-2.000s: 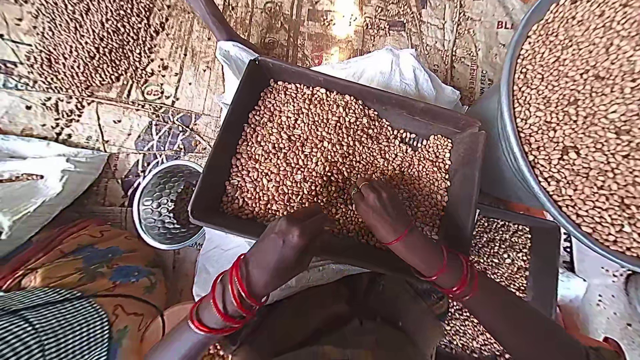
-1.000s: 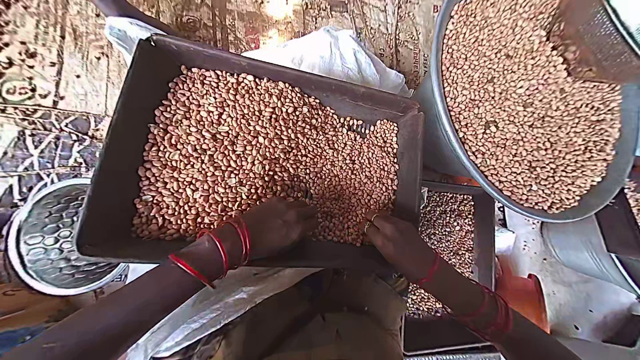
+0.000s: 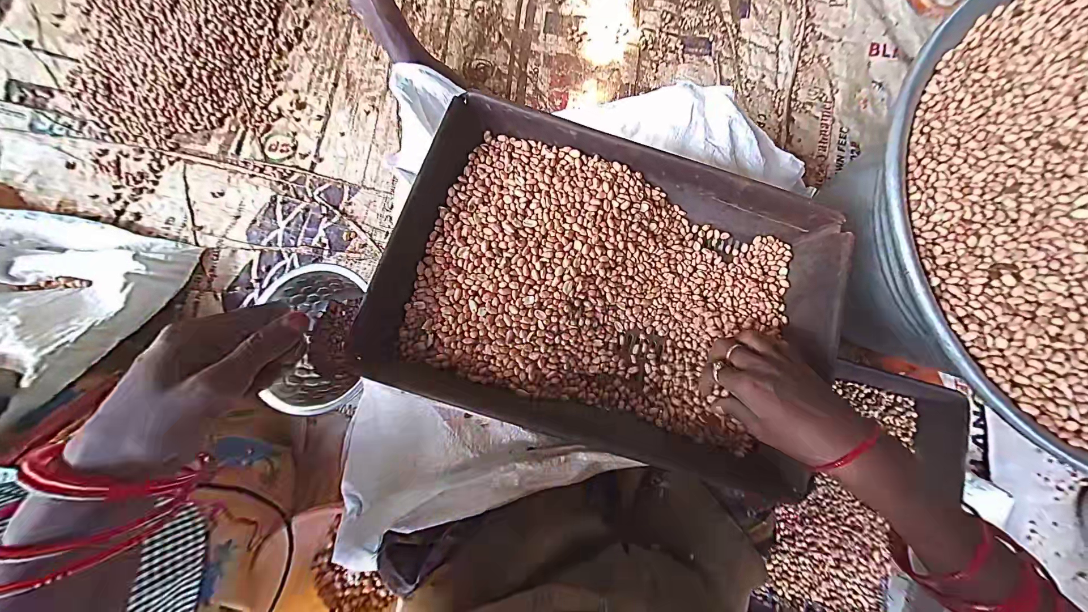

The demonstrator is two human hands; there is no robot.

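Observation:
A dark rectangular tray [image 3: 399, 246] lies tilted across the middle, holding a wide layer of reddish-brown nuts or beans [image 3: 527, 255]. My right hand [image 3: 761, 391], with a ring and red bangles, rests in the nuts at the tray's right side, its fingers bent down among them; whether it grips any cannot be told. My left hand [image 3: 212, 357], with several red bangles, is over a round metal bowl [image 3: 314, 405] left of the tray, thumb and fingers close together. What is between those fingertips is too blurred to tell. Dark bits lie in the bowl.
A large metal tub [image 3: 901, 195] full of the same nuts stands at the right. A second dark tray [image 3: 943, 425] with smaller nuts is partly under the first. White sacks [image 3: 697, 127] lie around the main tray. More dark nuts [image 3: 178, 68] are spread on the printed sheet at upper left.
My left hand has left the nuts in the tray and moved left to the metal bowl. My right hand stays in the nuts near the tray's right side. The view has shifted noticeably.

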